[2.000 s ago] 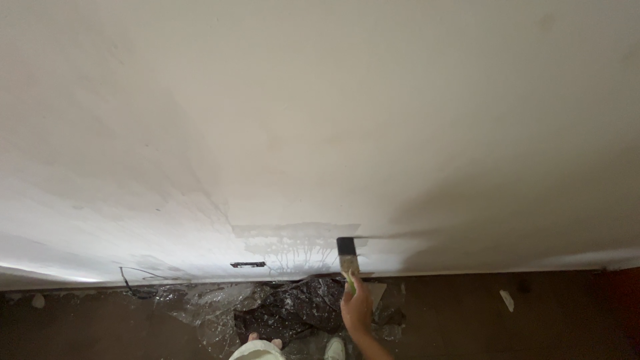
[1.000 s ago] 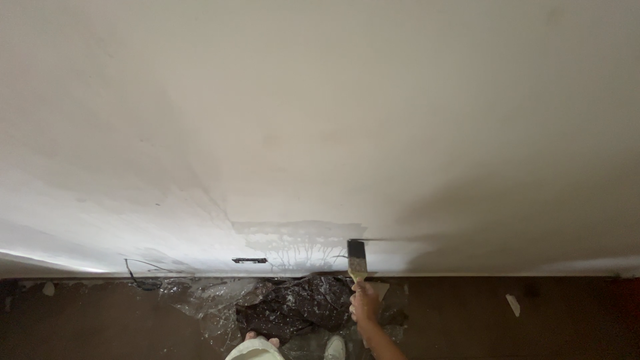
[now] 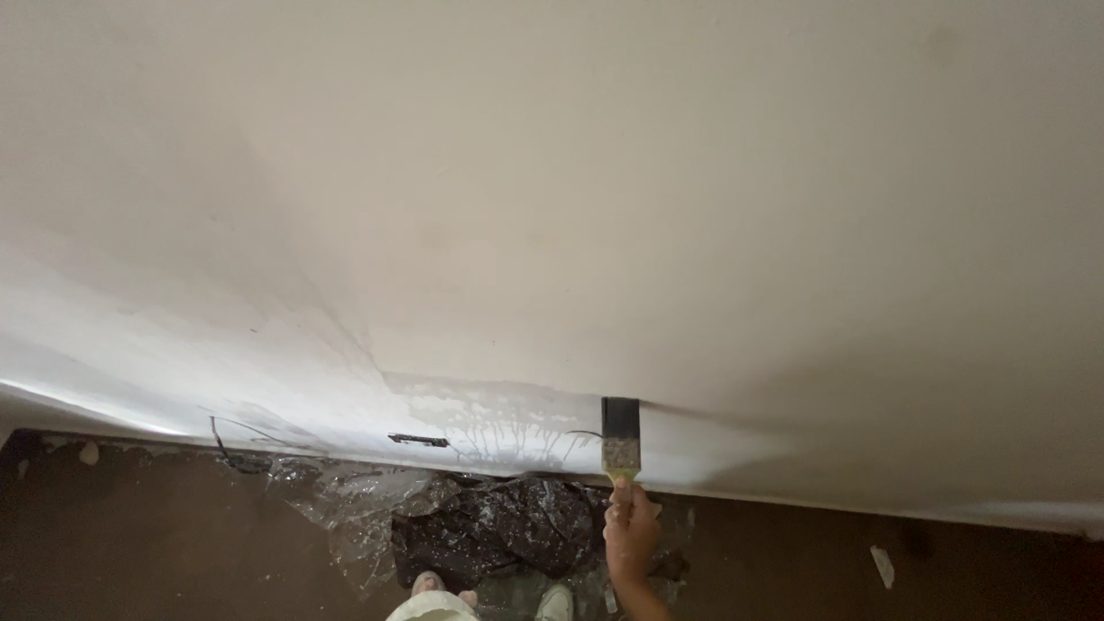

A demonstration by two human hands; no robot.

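My right hand (image 3: 631,528) is closed around the handle of a wide paintbrush (image 3: 621,435) with dark bristles pointing up at the pale wall (image 3: 552,259). The bristle tips are at the right end of a wet grey patch (image 3: 483,397), from which drips run down the wall. Whether the tips press on the wall is hard to tell. A dark narrow slot or fitting (image 3: 418,441) shows low on the wall, left of the drips. My left hand is out of view.
Crumpled dark plastic sheeting (image 3: 509,526) and clear plastic film (image 3: 345,509) lie on the brown floor (image 3: 776,552) along the wall. A thin dark cable (image 3: 216,435) stands out at the left. My shoe (image 3: 555,602) is at the bottom edge, and a pale scrap (image 3: 881,567) lies to the right.
The brush in my right hand has moved a little to the right along the wall. The wet patch reaches farther right than two seconds ago.
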